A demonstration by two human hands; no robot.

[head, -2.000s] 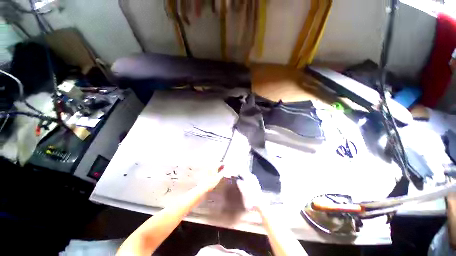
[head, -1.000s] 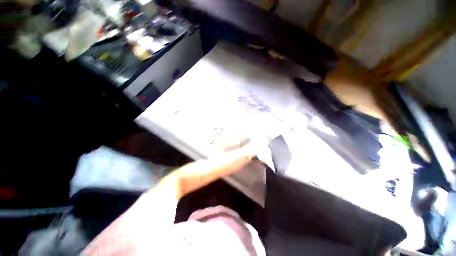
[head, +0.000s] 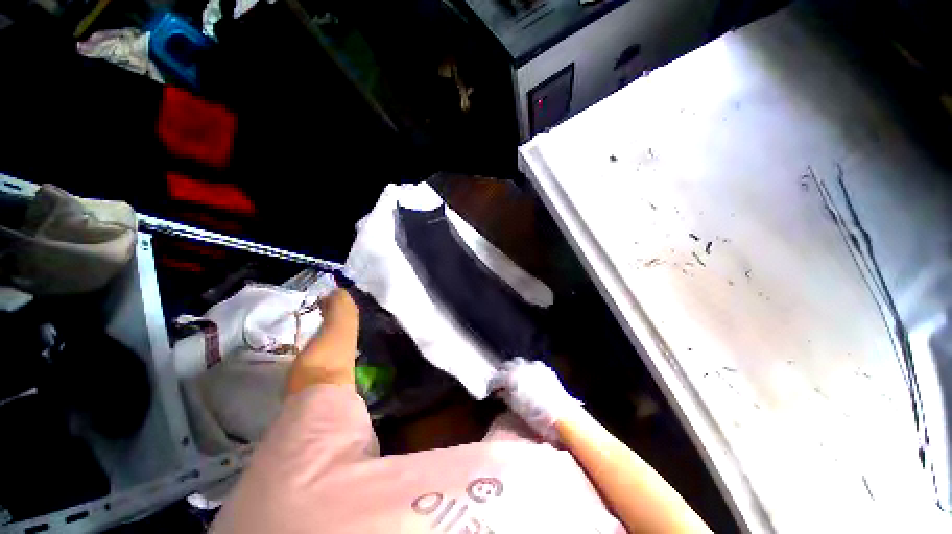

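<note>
A long, slightly curved dark panel point(head: 465, 276) lies on draped white cloth point(head: 378, 250), low and left of the pressing table. My right hand point(head: 534, 396), in a white glove, is at the panel's lower end, with its fingers closed over the edge of panel and cloth. My bare left hand point(head: 337, 308) is at the cloth's left edge; its fingers are small and partly hidden, so its grip cannot be told.
The white-covered pressing table point(head: 668, 261) stands at right, with thin dark strips point(head: 877, 282) on it. A grey machine cabinet point(head: 585, 73) is behind. A metal rack point(head: 162, 344) with pale bundles point(head: 84, 238) stands at left. A green item point(head: 373, 382) shows below my left hand.
The view has swung left and down from the table. The dark panel, earlier held at the table's front edge, now lies over the white cloth. The iron is out of view.
</note>
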